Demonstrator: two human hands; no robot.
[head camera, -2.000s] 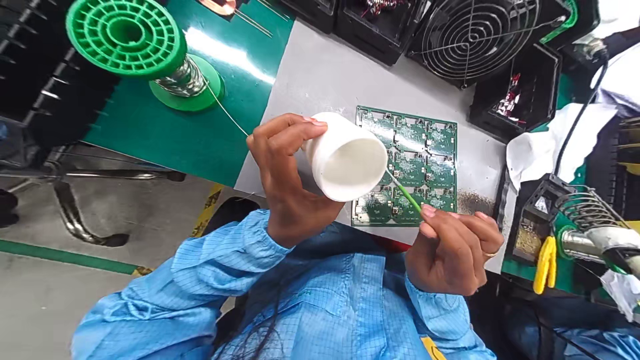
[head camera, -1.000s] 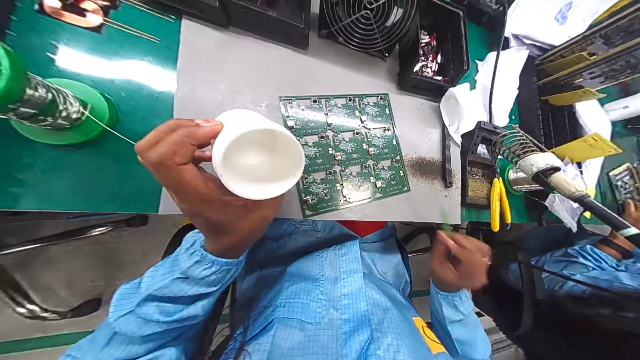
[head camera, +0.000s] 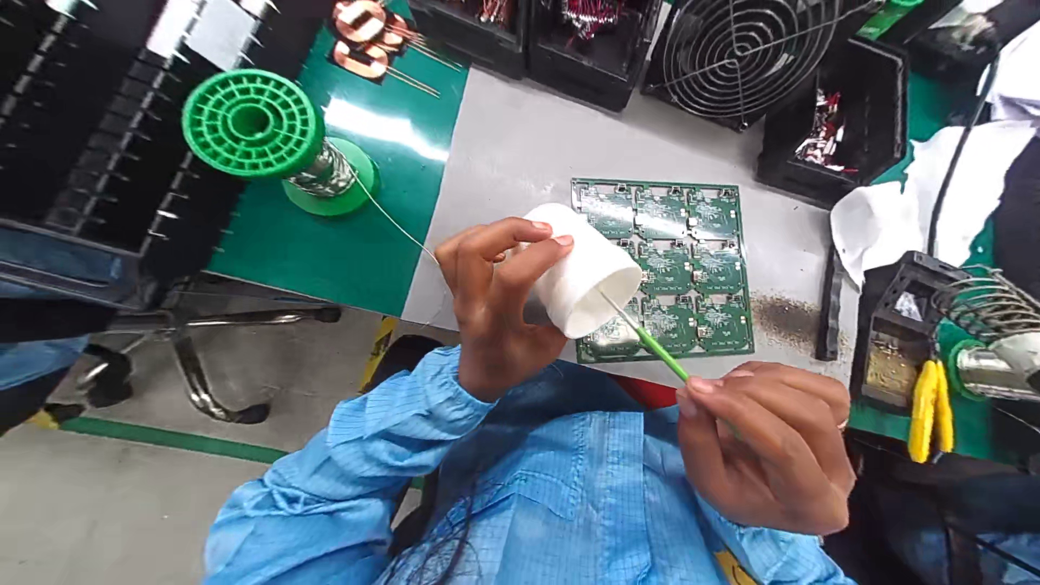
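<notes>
My left hand (head camera: 504, 301) grips a white cylindrical container (head camera: 581, 264), tilted so its mouth faces down and to the right. A thin solder wire (head camera: 394, 219) runs from a green spool (head camera: 321, 175) to the fingers of that hand. My right hand (head camera: 768, 447) pinches a thin green-handled tool (head camera: 662, 353), whose pale shaft reaches into the container's mouth; its tip is hidden. Beneath and beyond the container, a panel of green printed circuit boards (head camera: 719, 268) lies on the grey mat, partly covered by it.
Black bins (head camera: 873, 106) with small parts and a fan with a wire guard (head camera: 739, 49) line the back. Copper coils (head camera: 361, 36) lie at the back left. To the right are brown debris (head camera: 784, 317), a soldering iron's coiled holder (head camera: 991, 301), yellow-handled pliers (head camera: 926, 410) and white cloth (head camera: 886, 219).
The right hand was low and away from the container one second ago; now it is beside it, with the green tool inside the mouth. The container has tipped from facing up to facing down-right.
</notes>
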